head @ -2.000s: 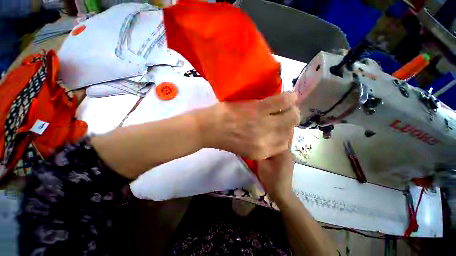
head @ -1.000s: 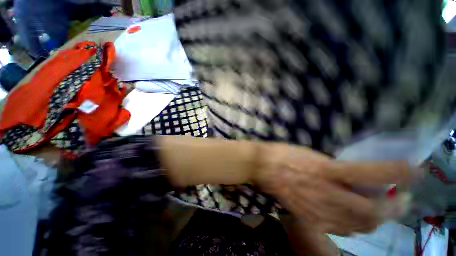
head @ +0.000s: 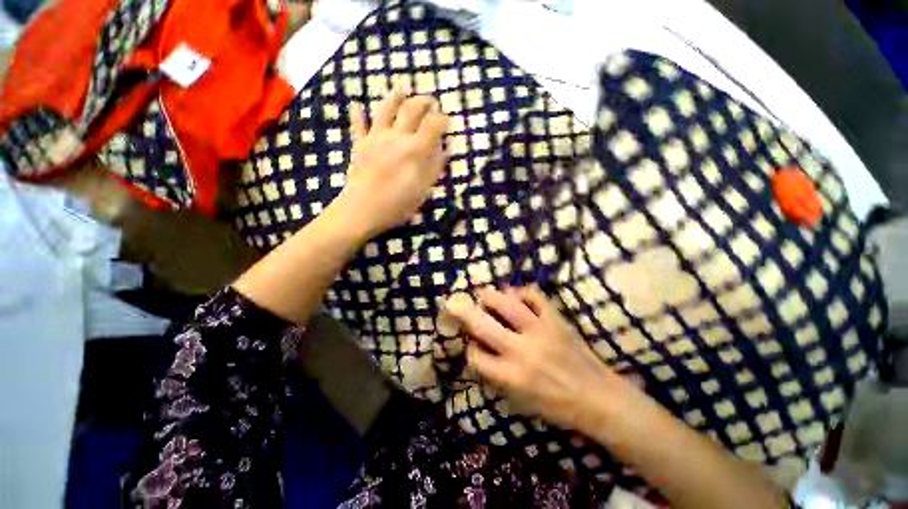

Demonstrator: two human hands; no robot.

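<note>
The navy fabric with cream petal motif (head: 687, 199) is spread wide in front of me and hangs over the near edge. A round orange patch (head: 797, 196) lies on its right part. My left hand (head: 398, 159) lies on the upper left of the patterned fabric, fingers apart, palm down. My right hand (head: 518, 348) is at the lower middle, with thumb and fingertips pinching a fold of the same fabric.
An orange and patterned pile (head: 224, 99) with a white tag lies at the upper left. White panels (head: 687, 60) show behind the patterned fabric. Part of the machine (head: 886, 249) is cut off at the right edge, blurred.
The lifted fabric has come down and now lies spread, patterned side up. The orange side no longer shows. My hands have moved apart, left hand up and left, and the view has shifted.
</note>
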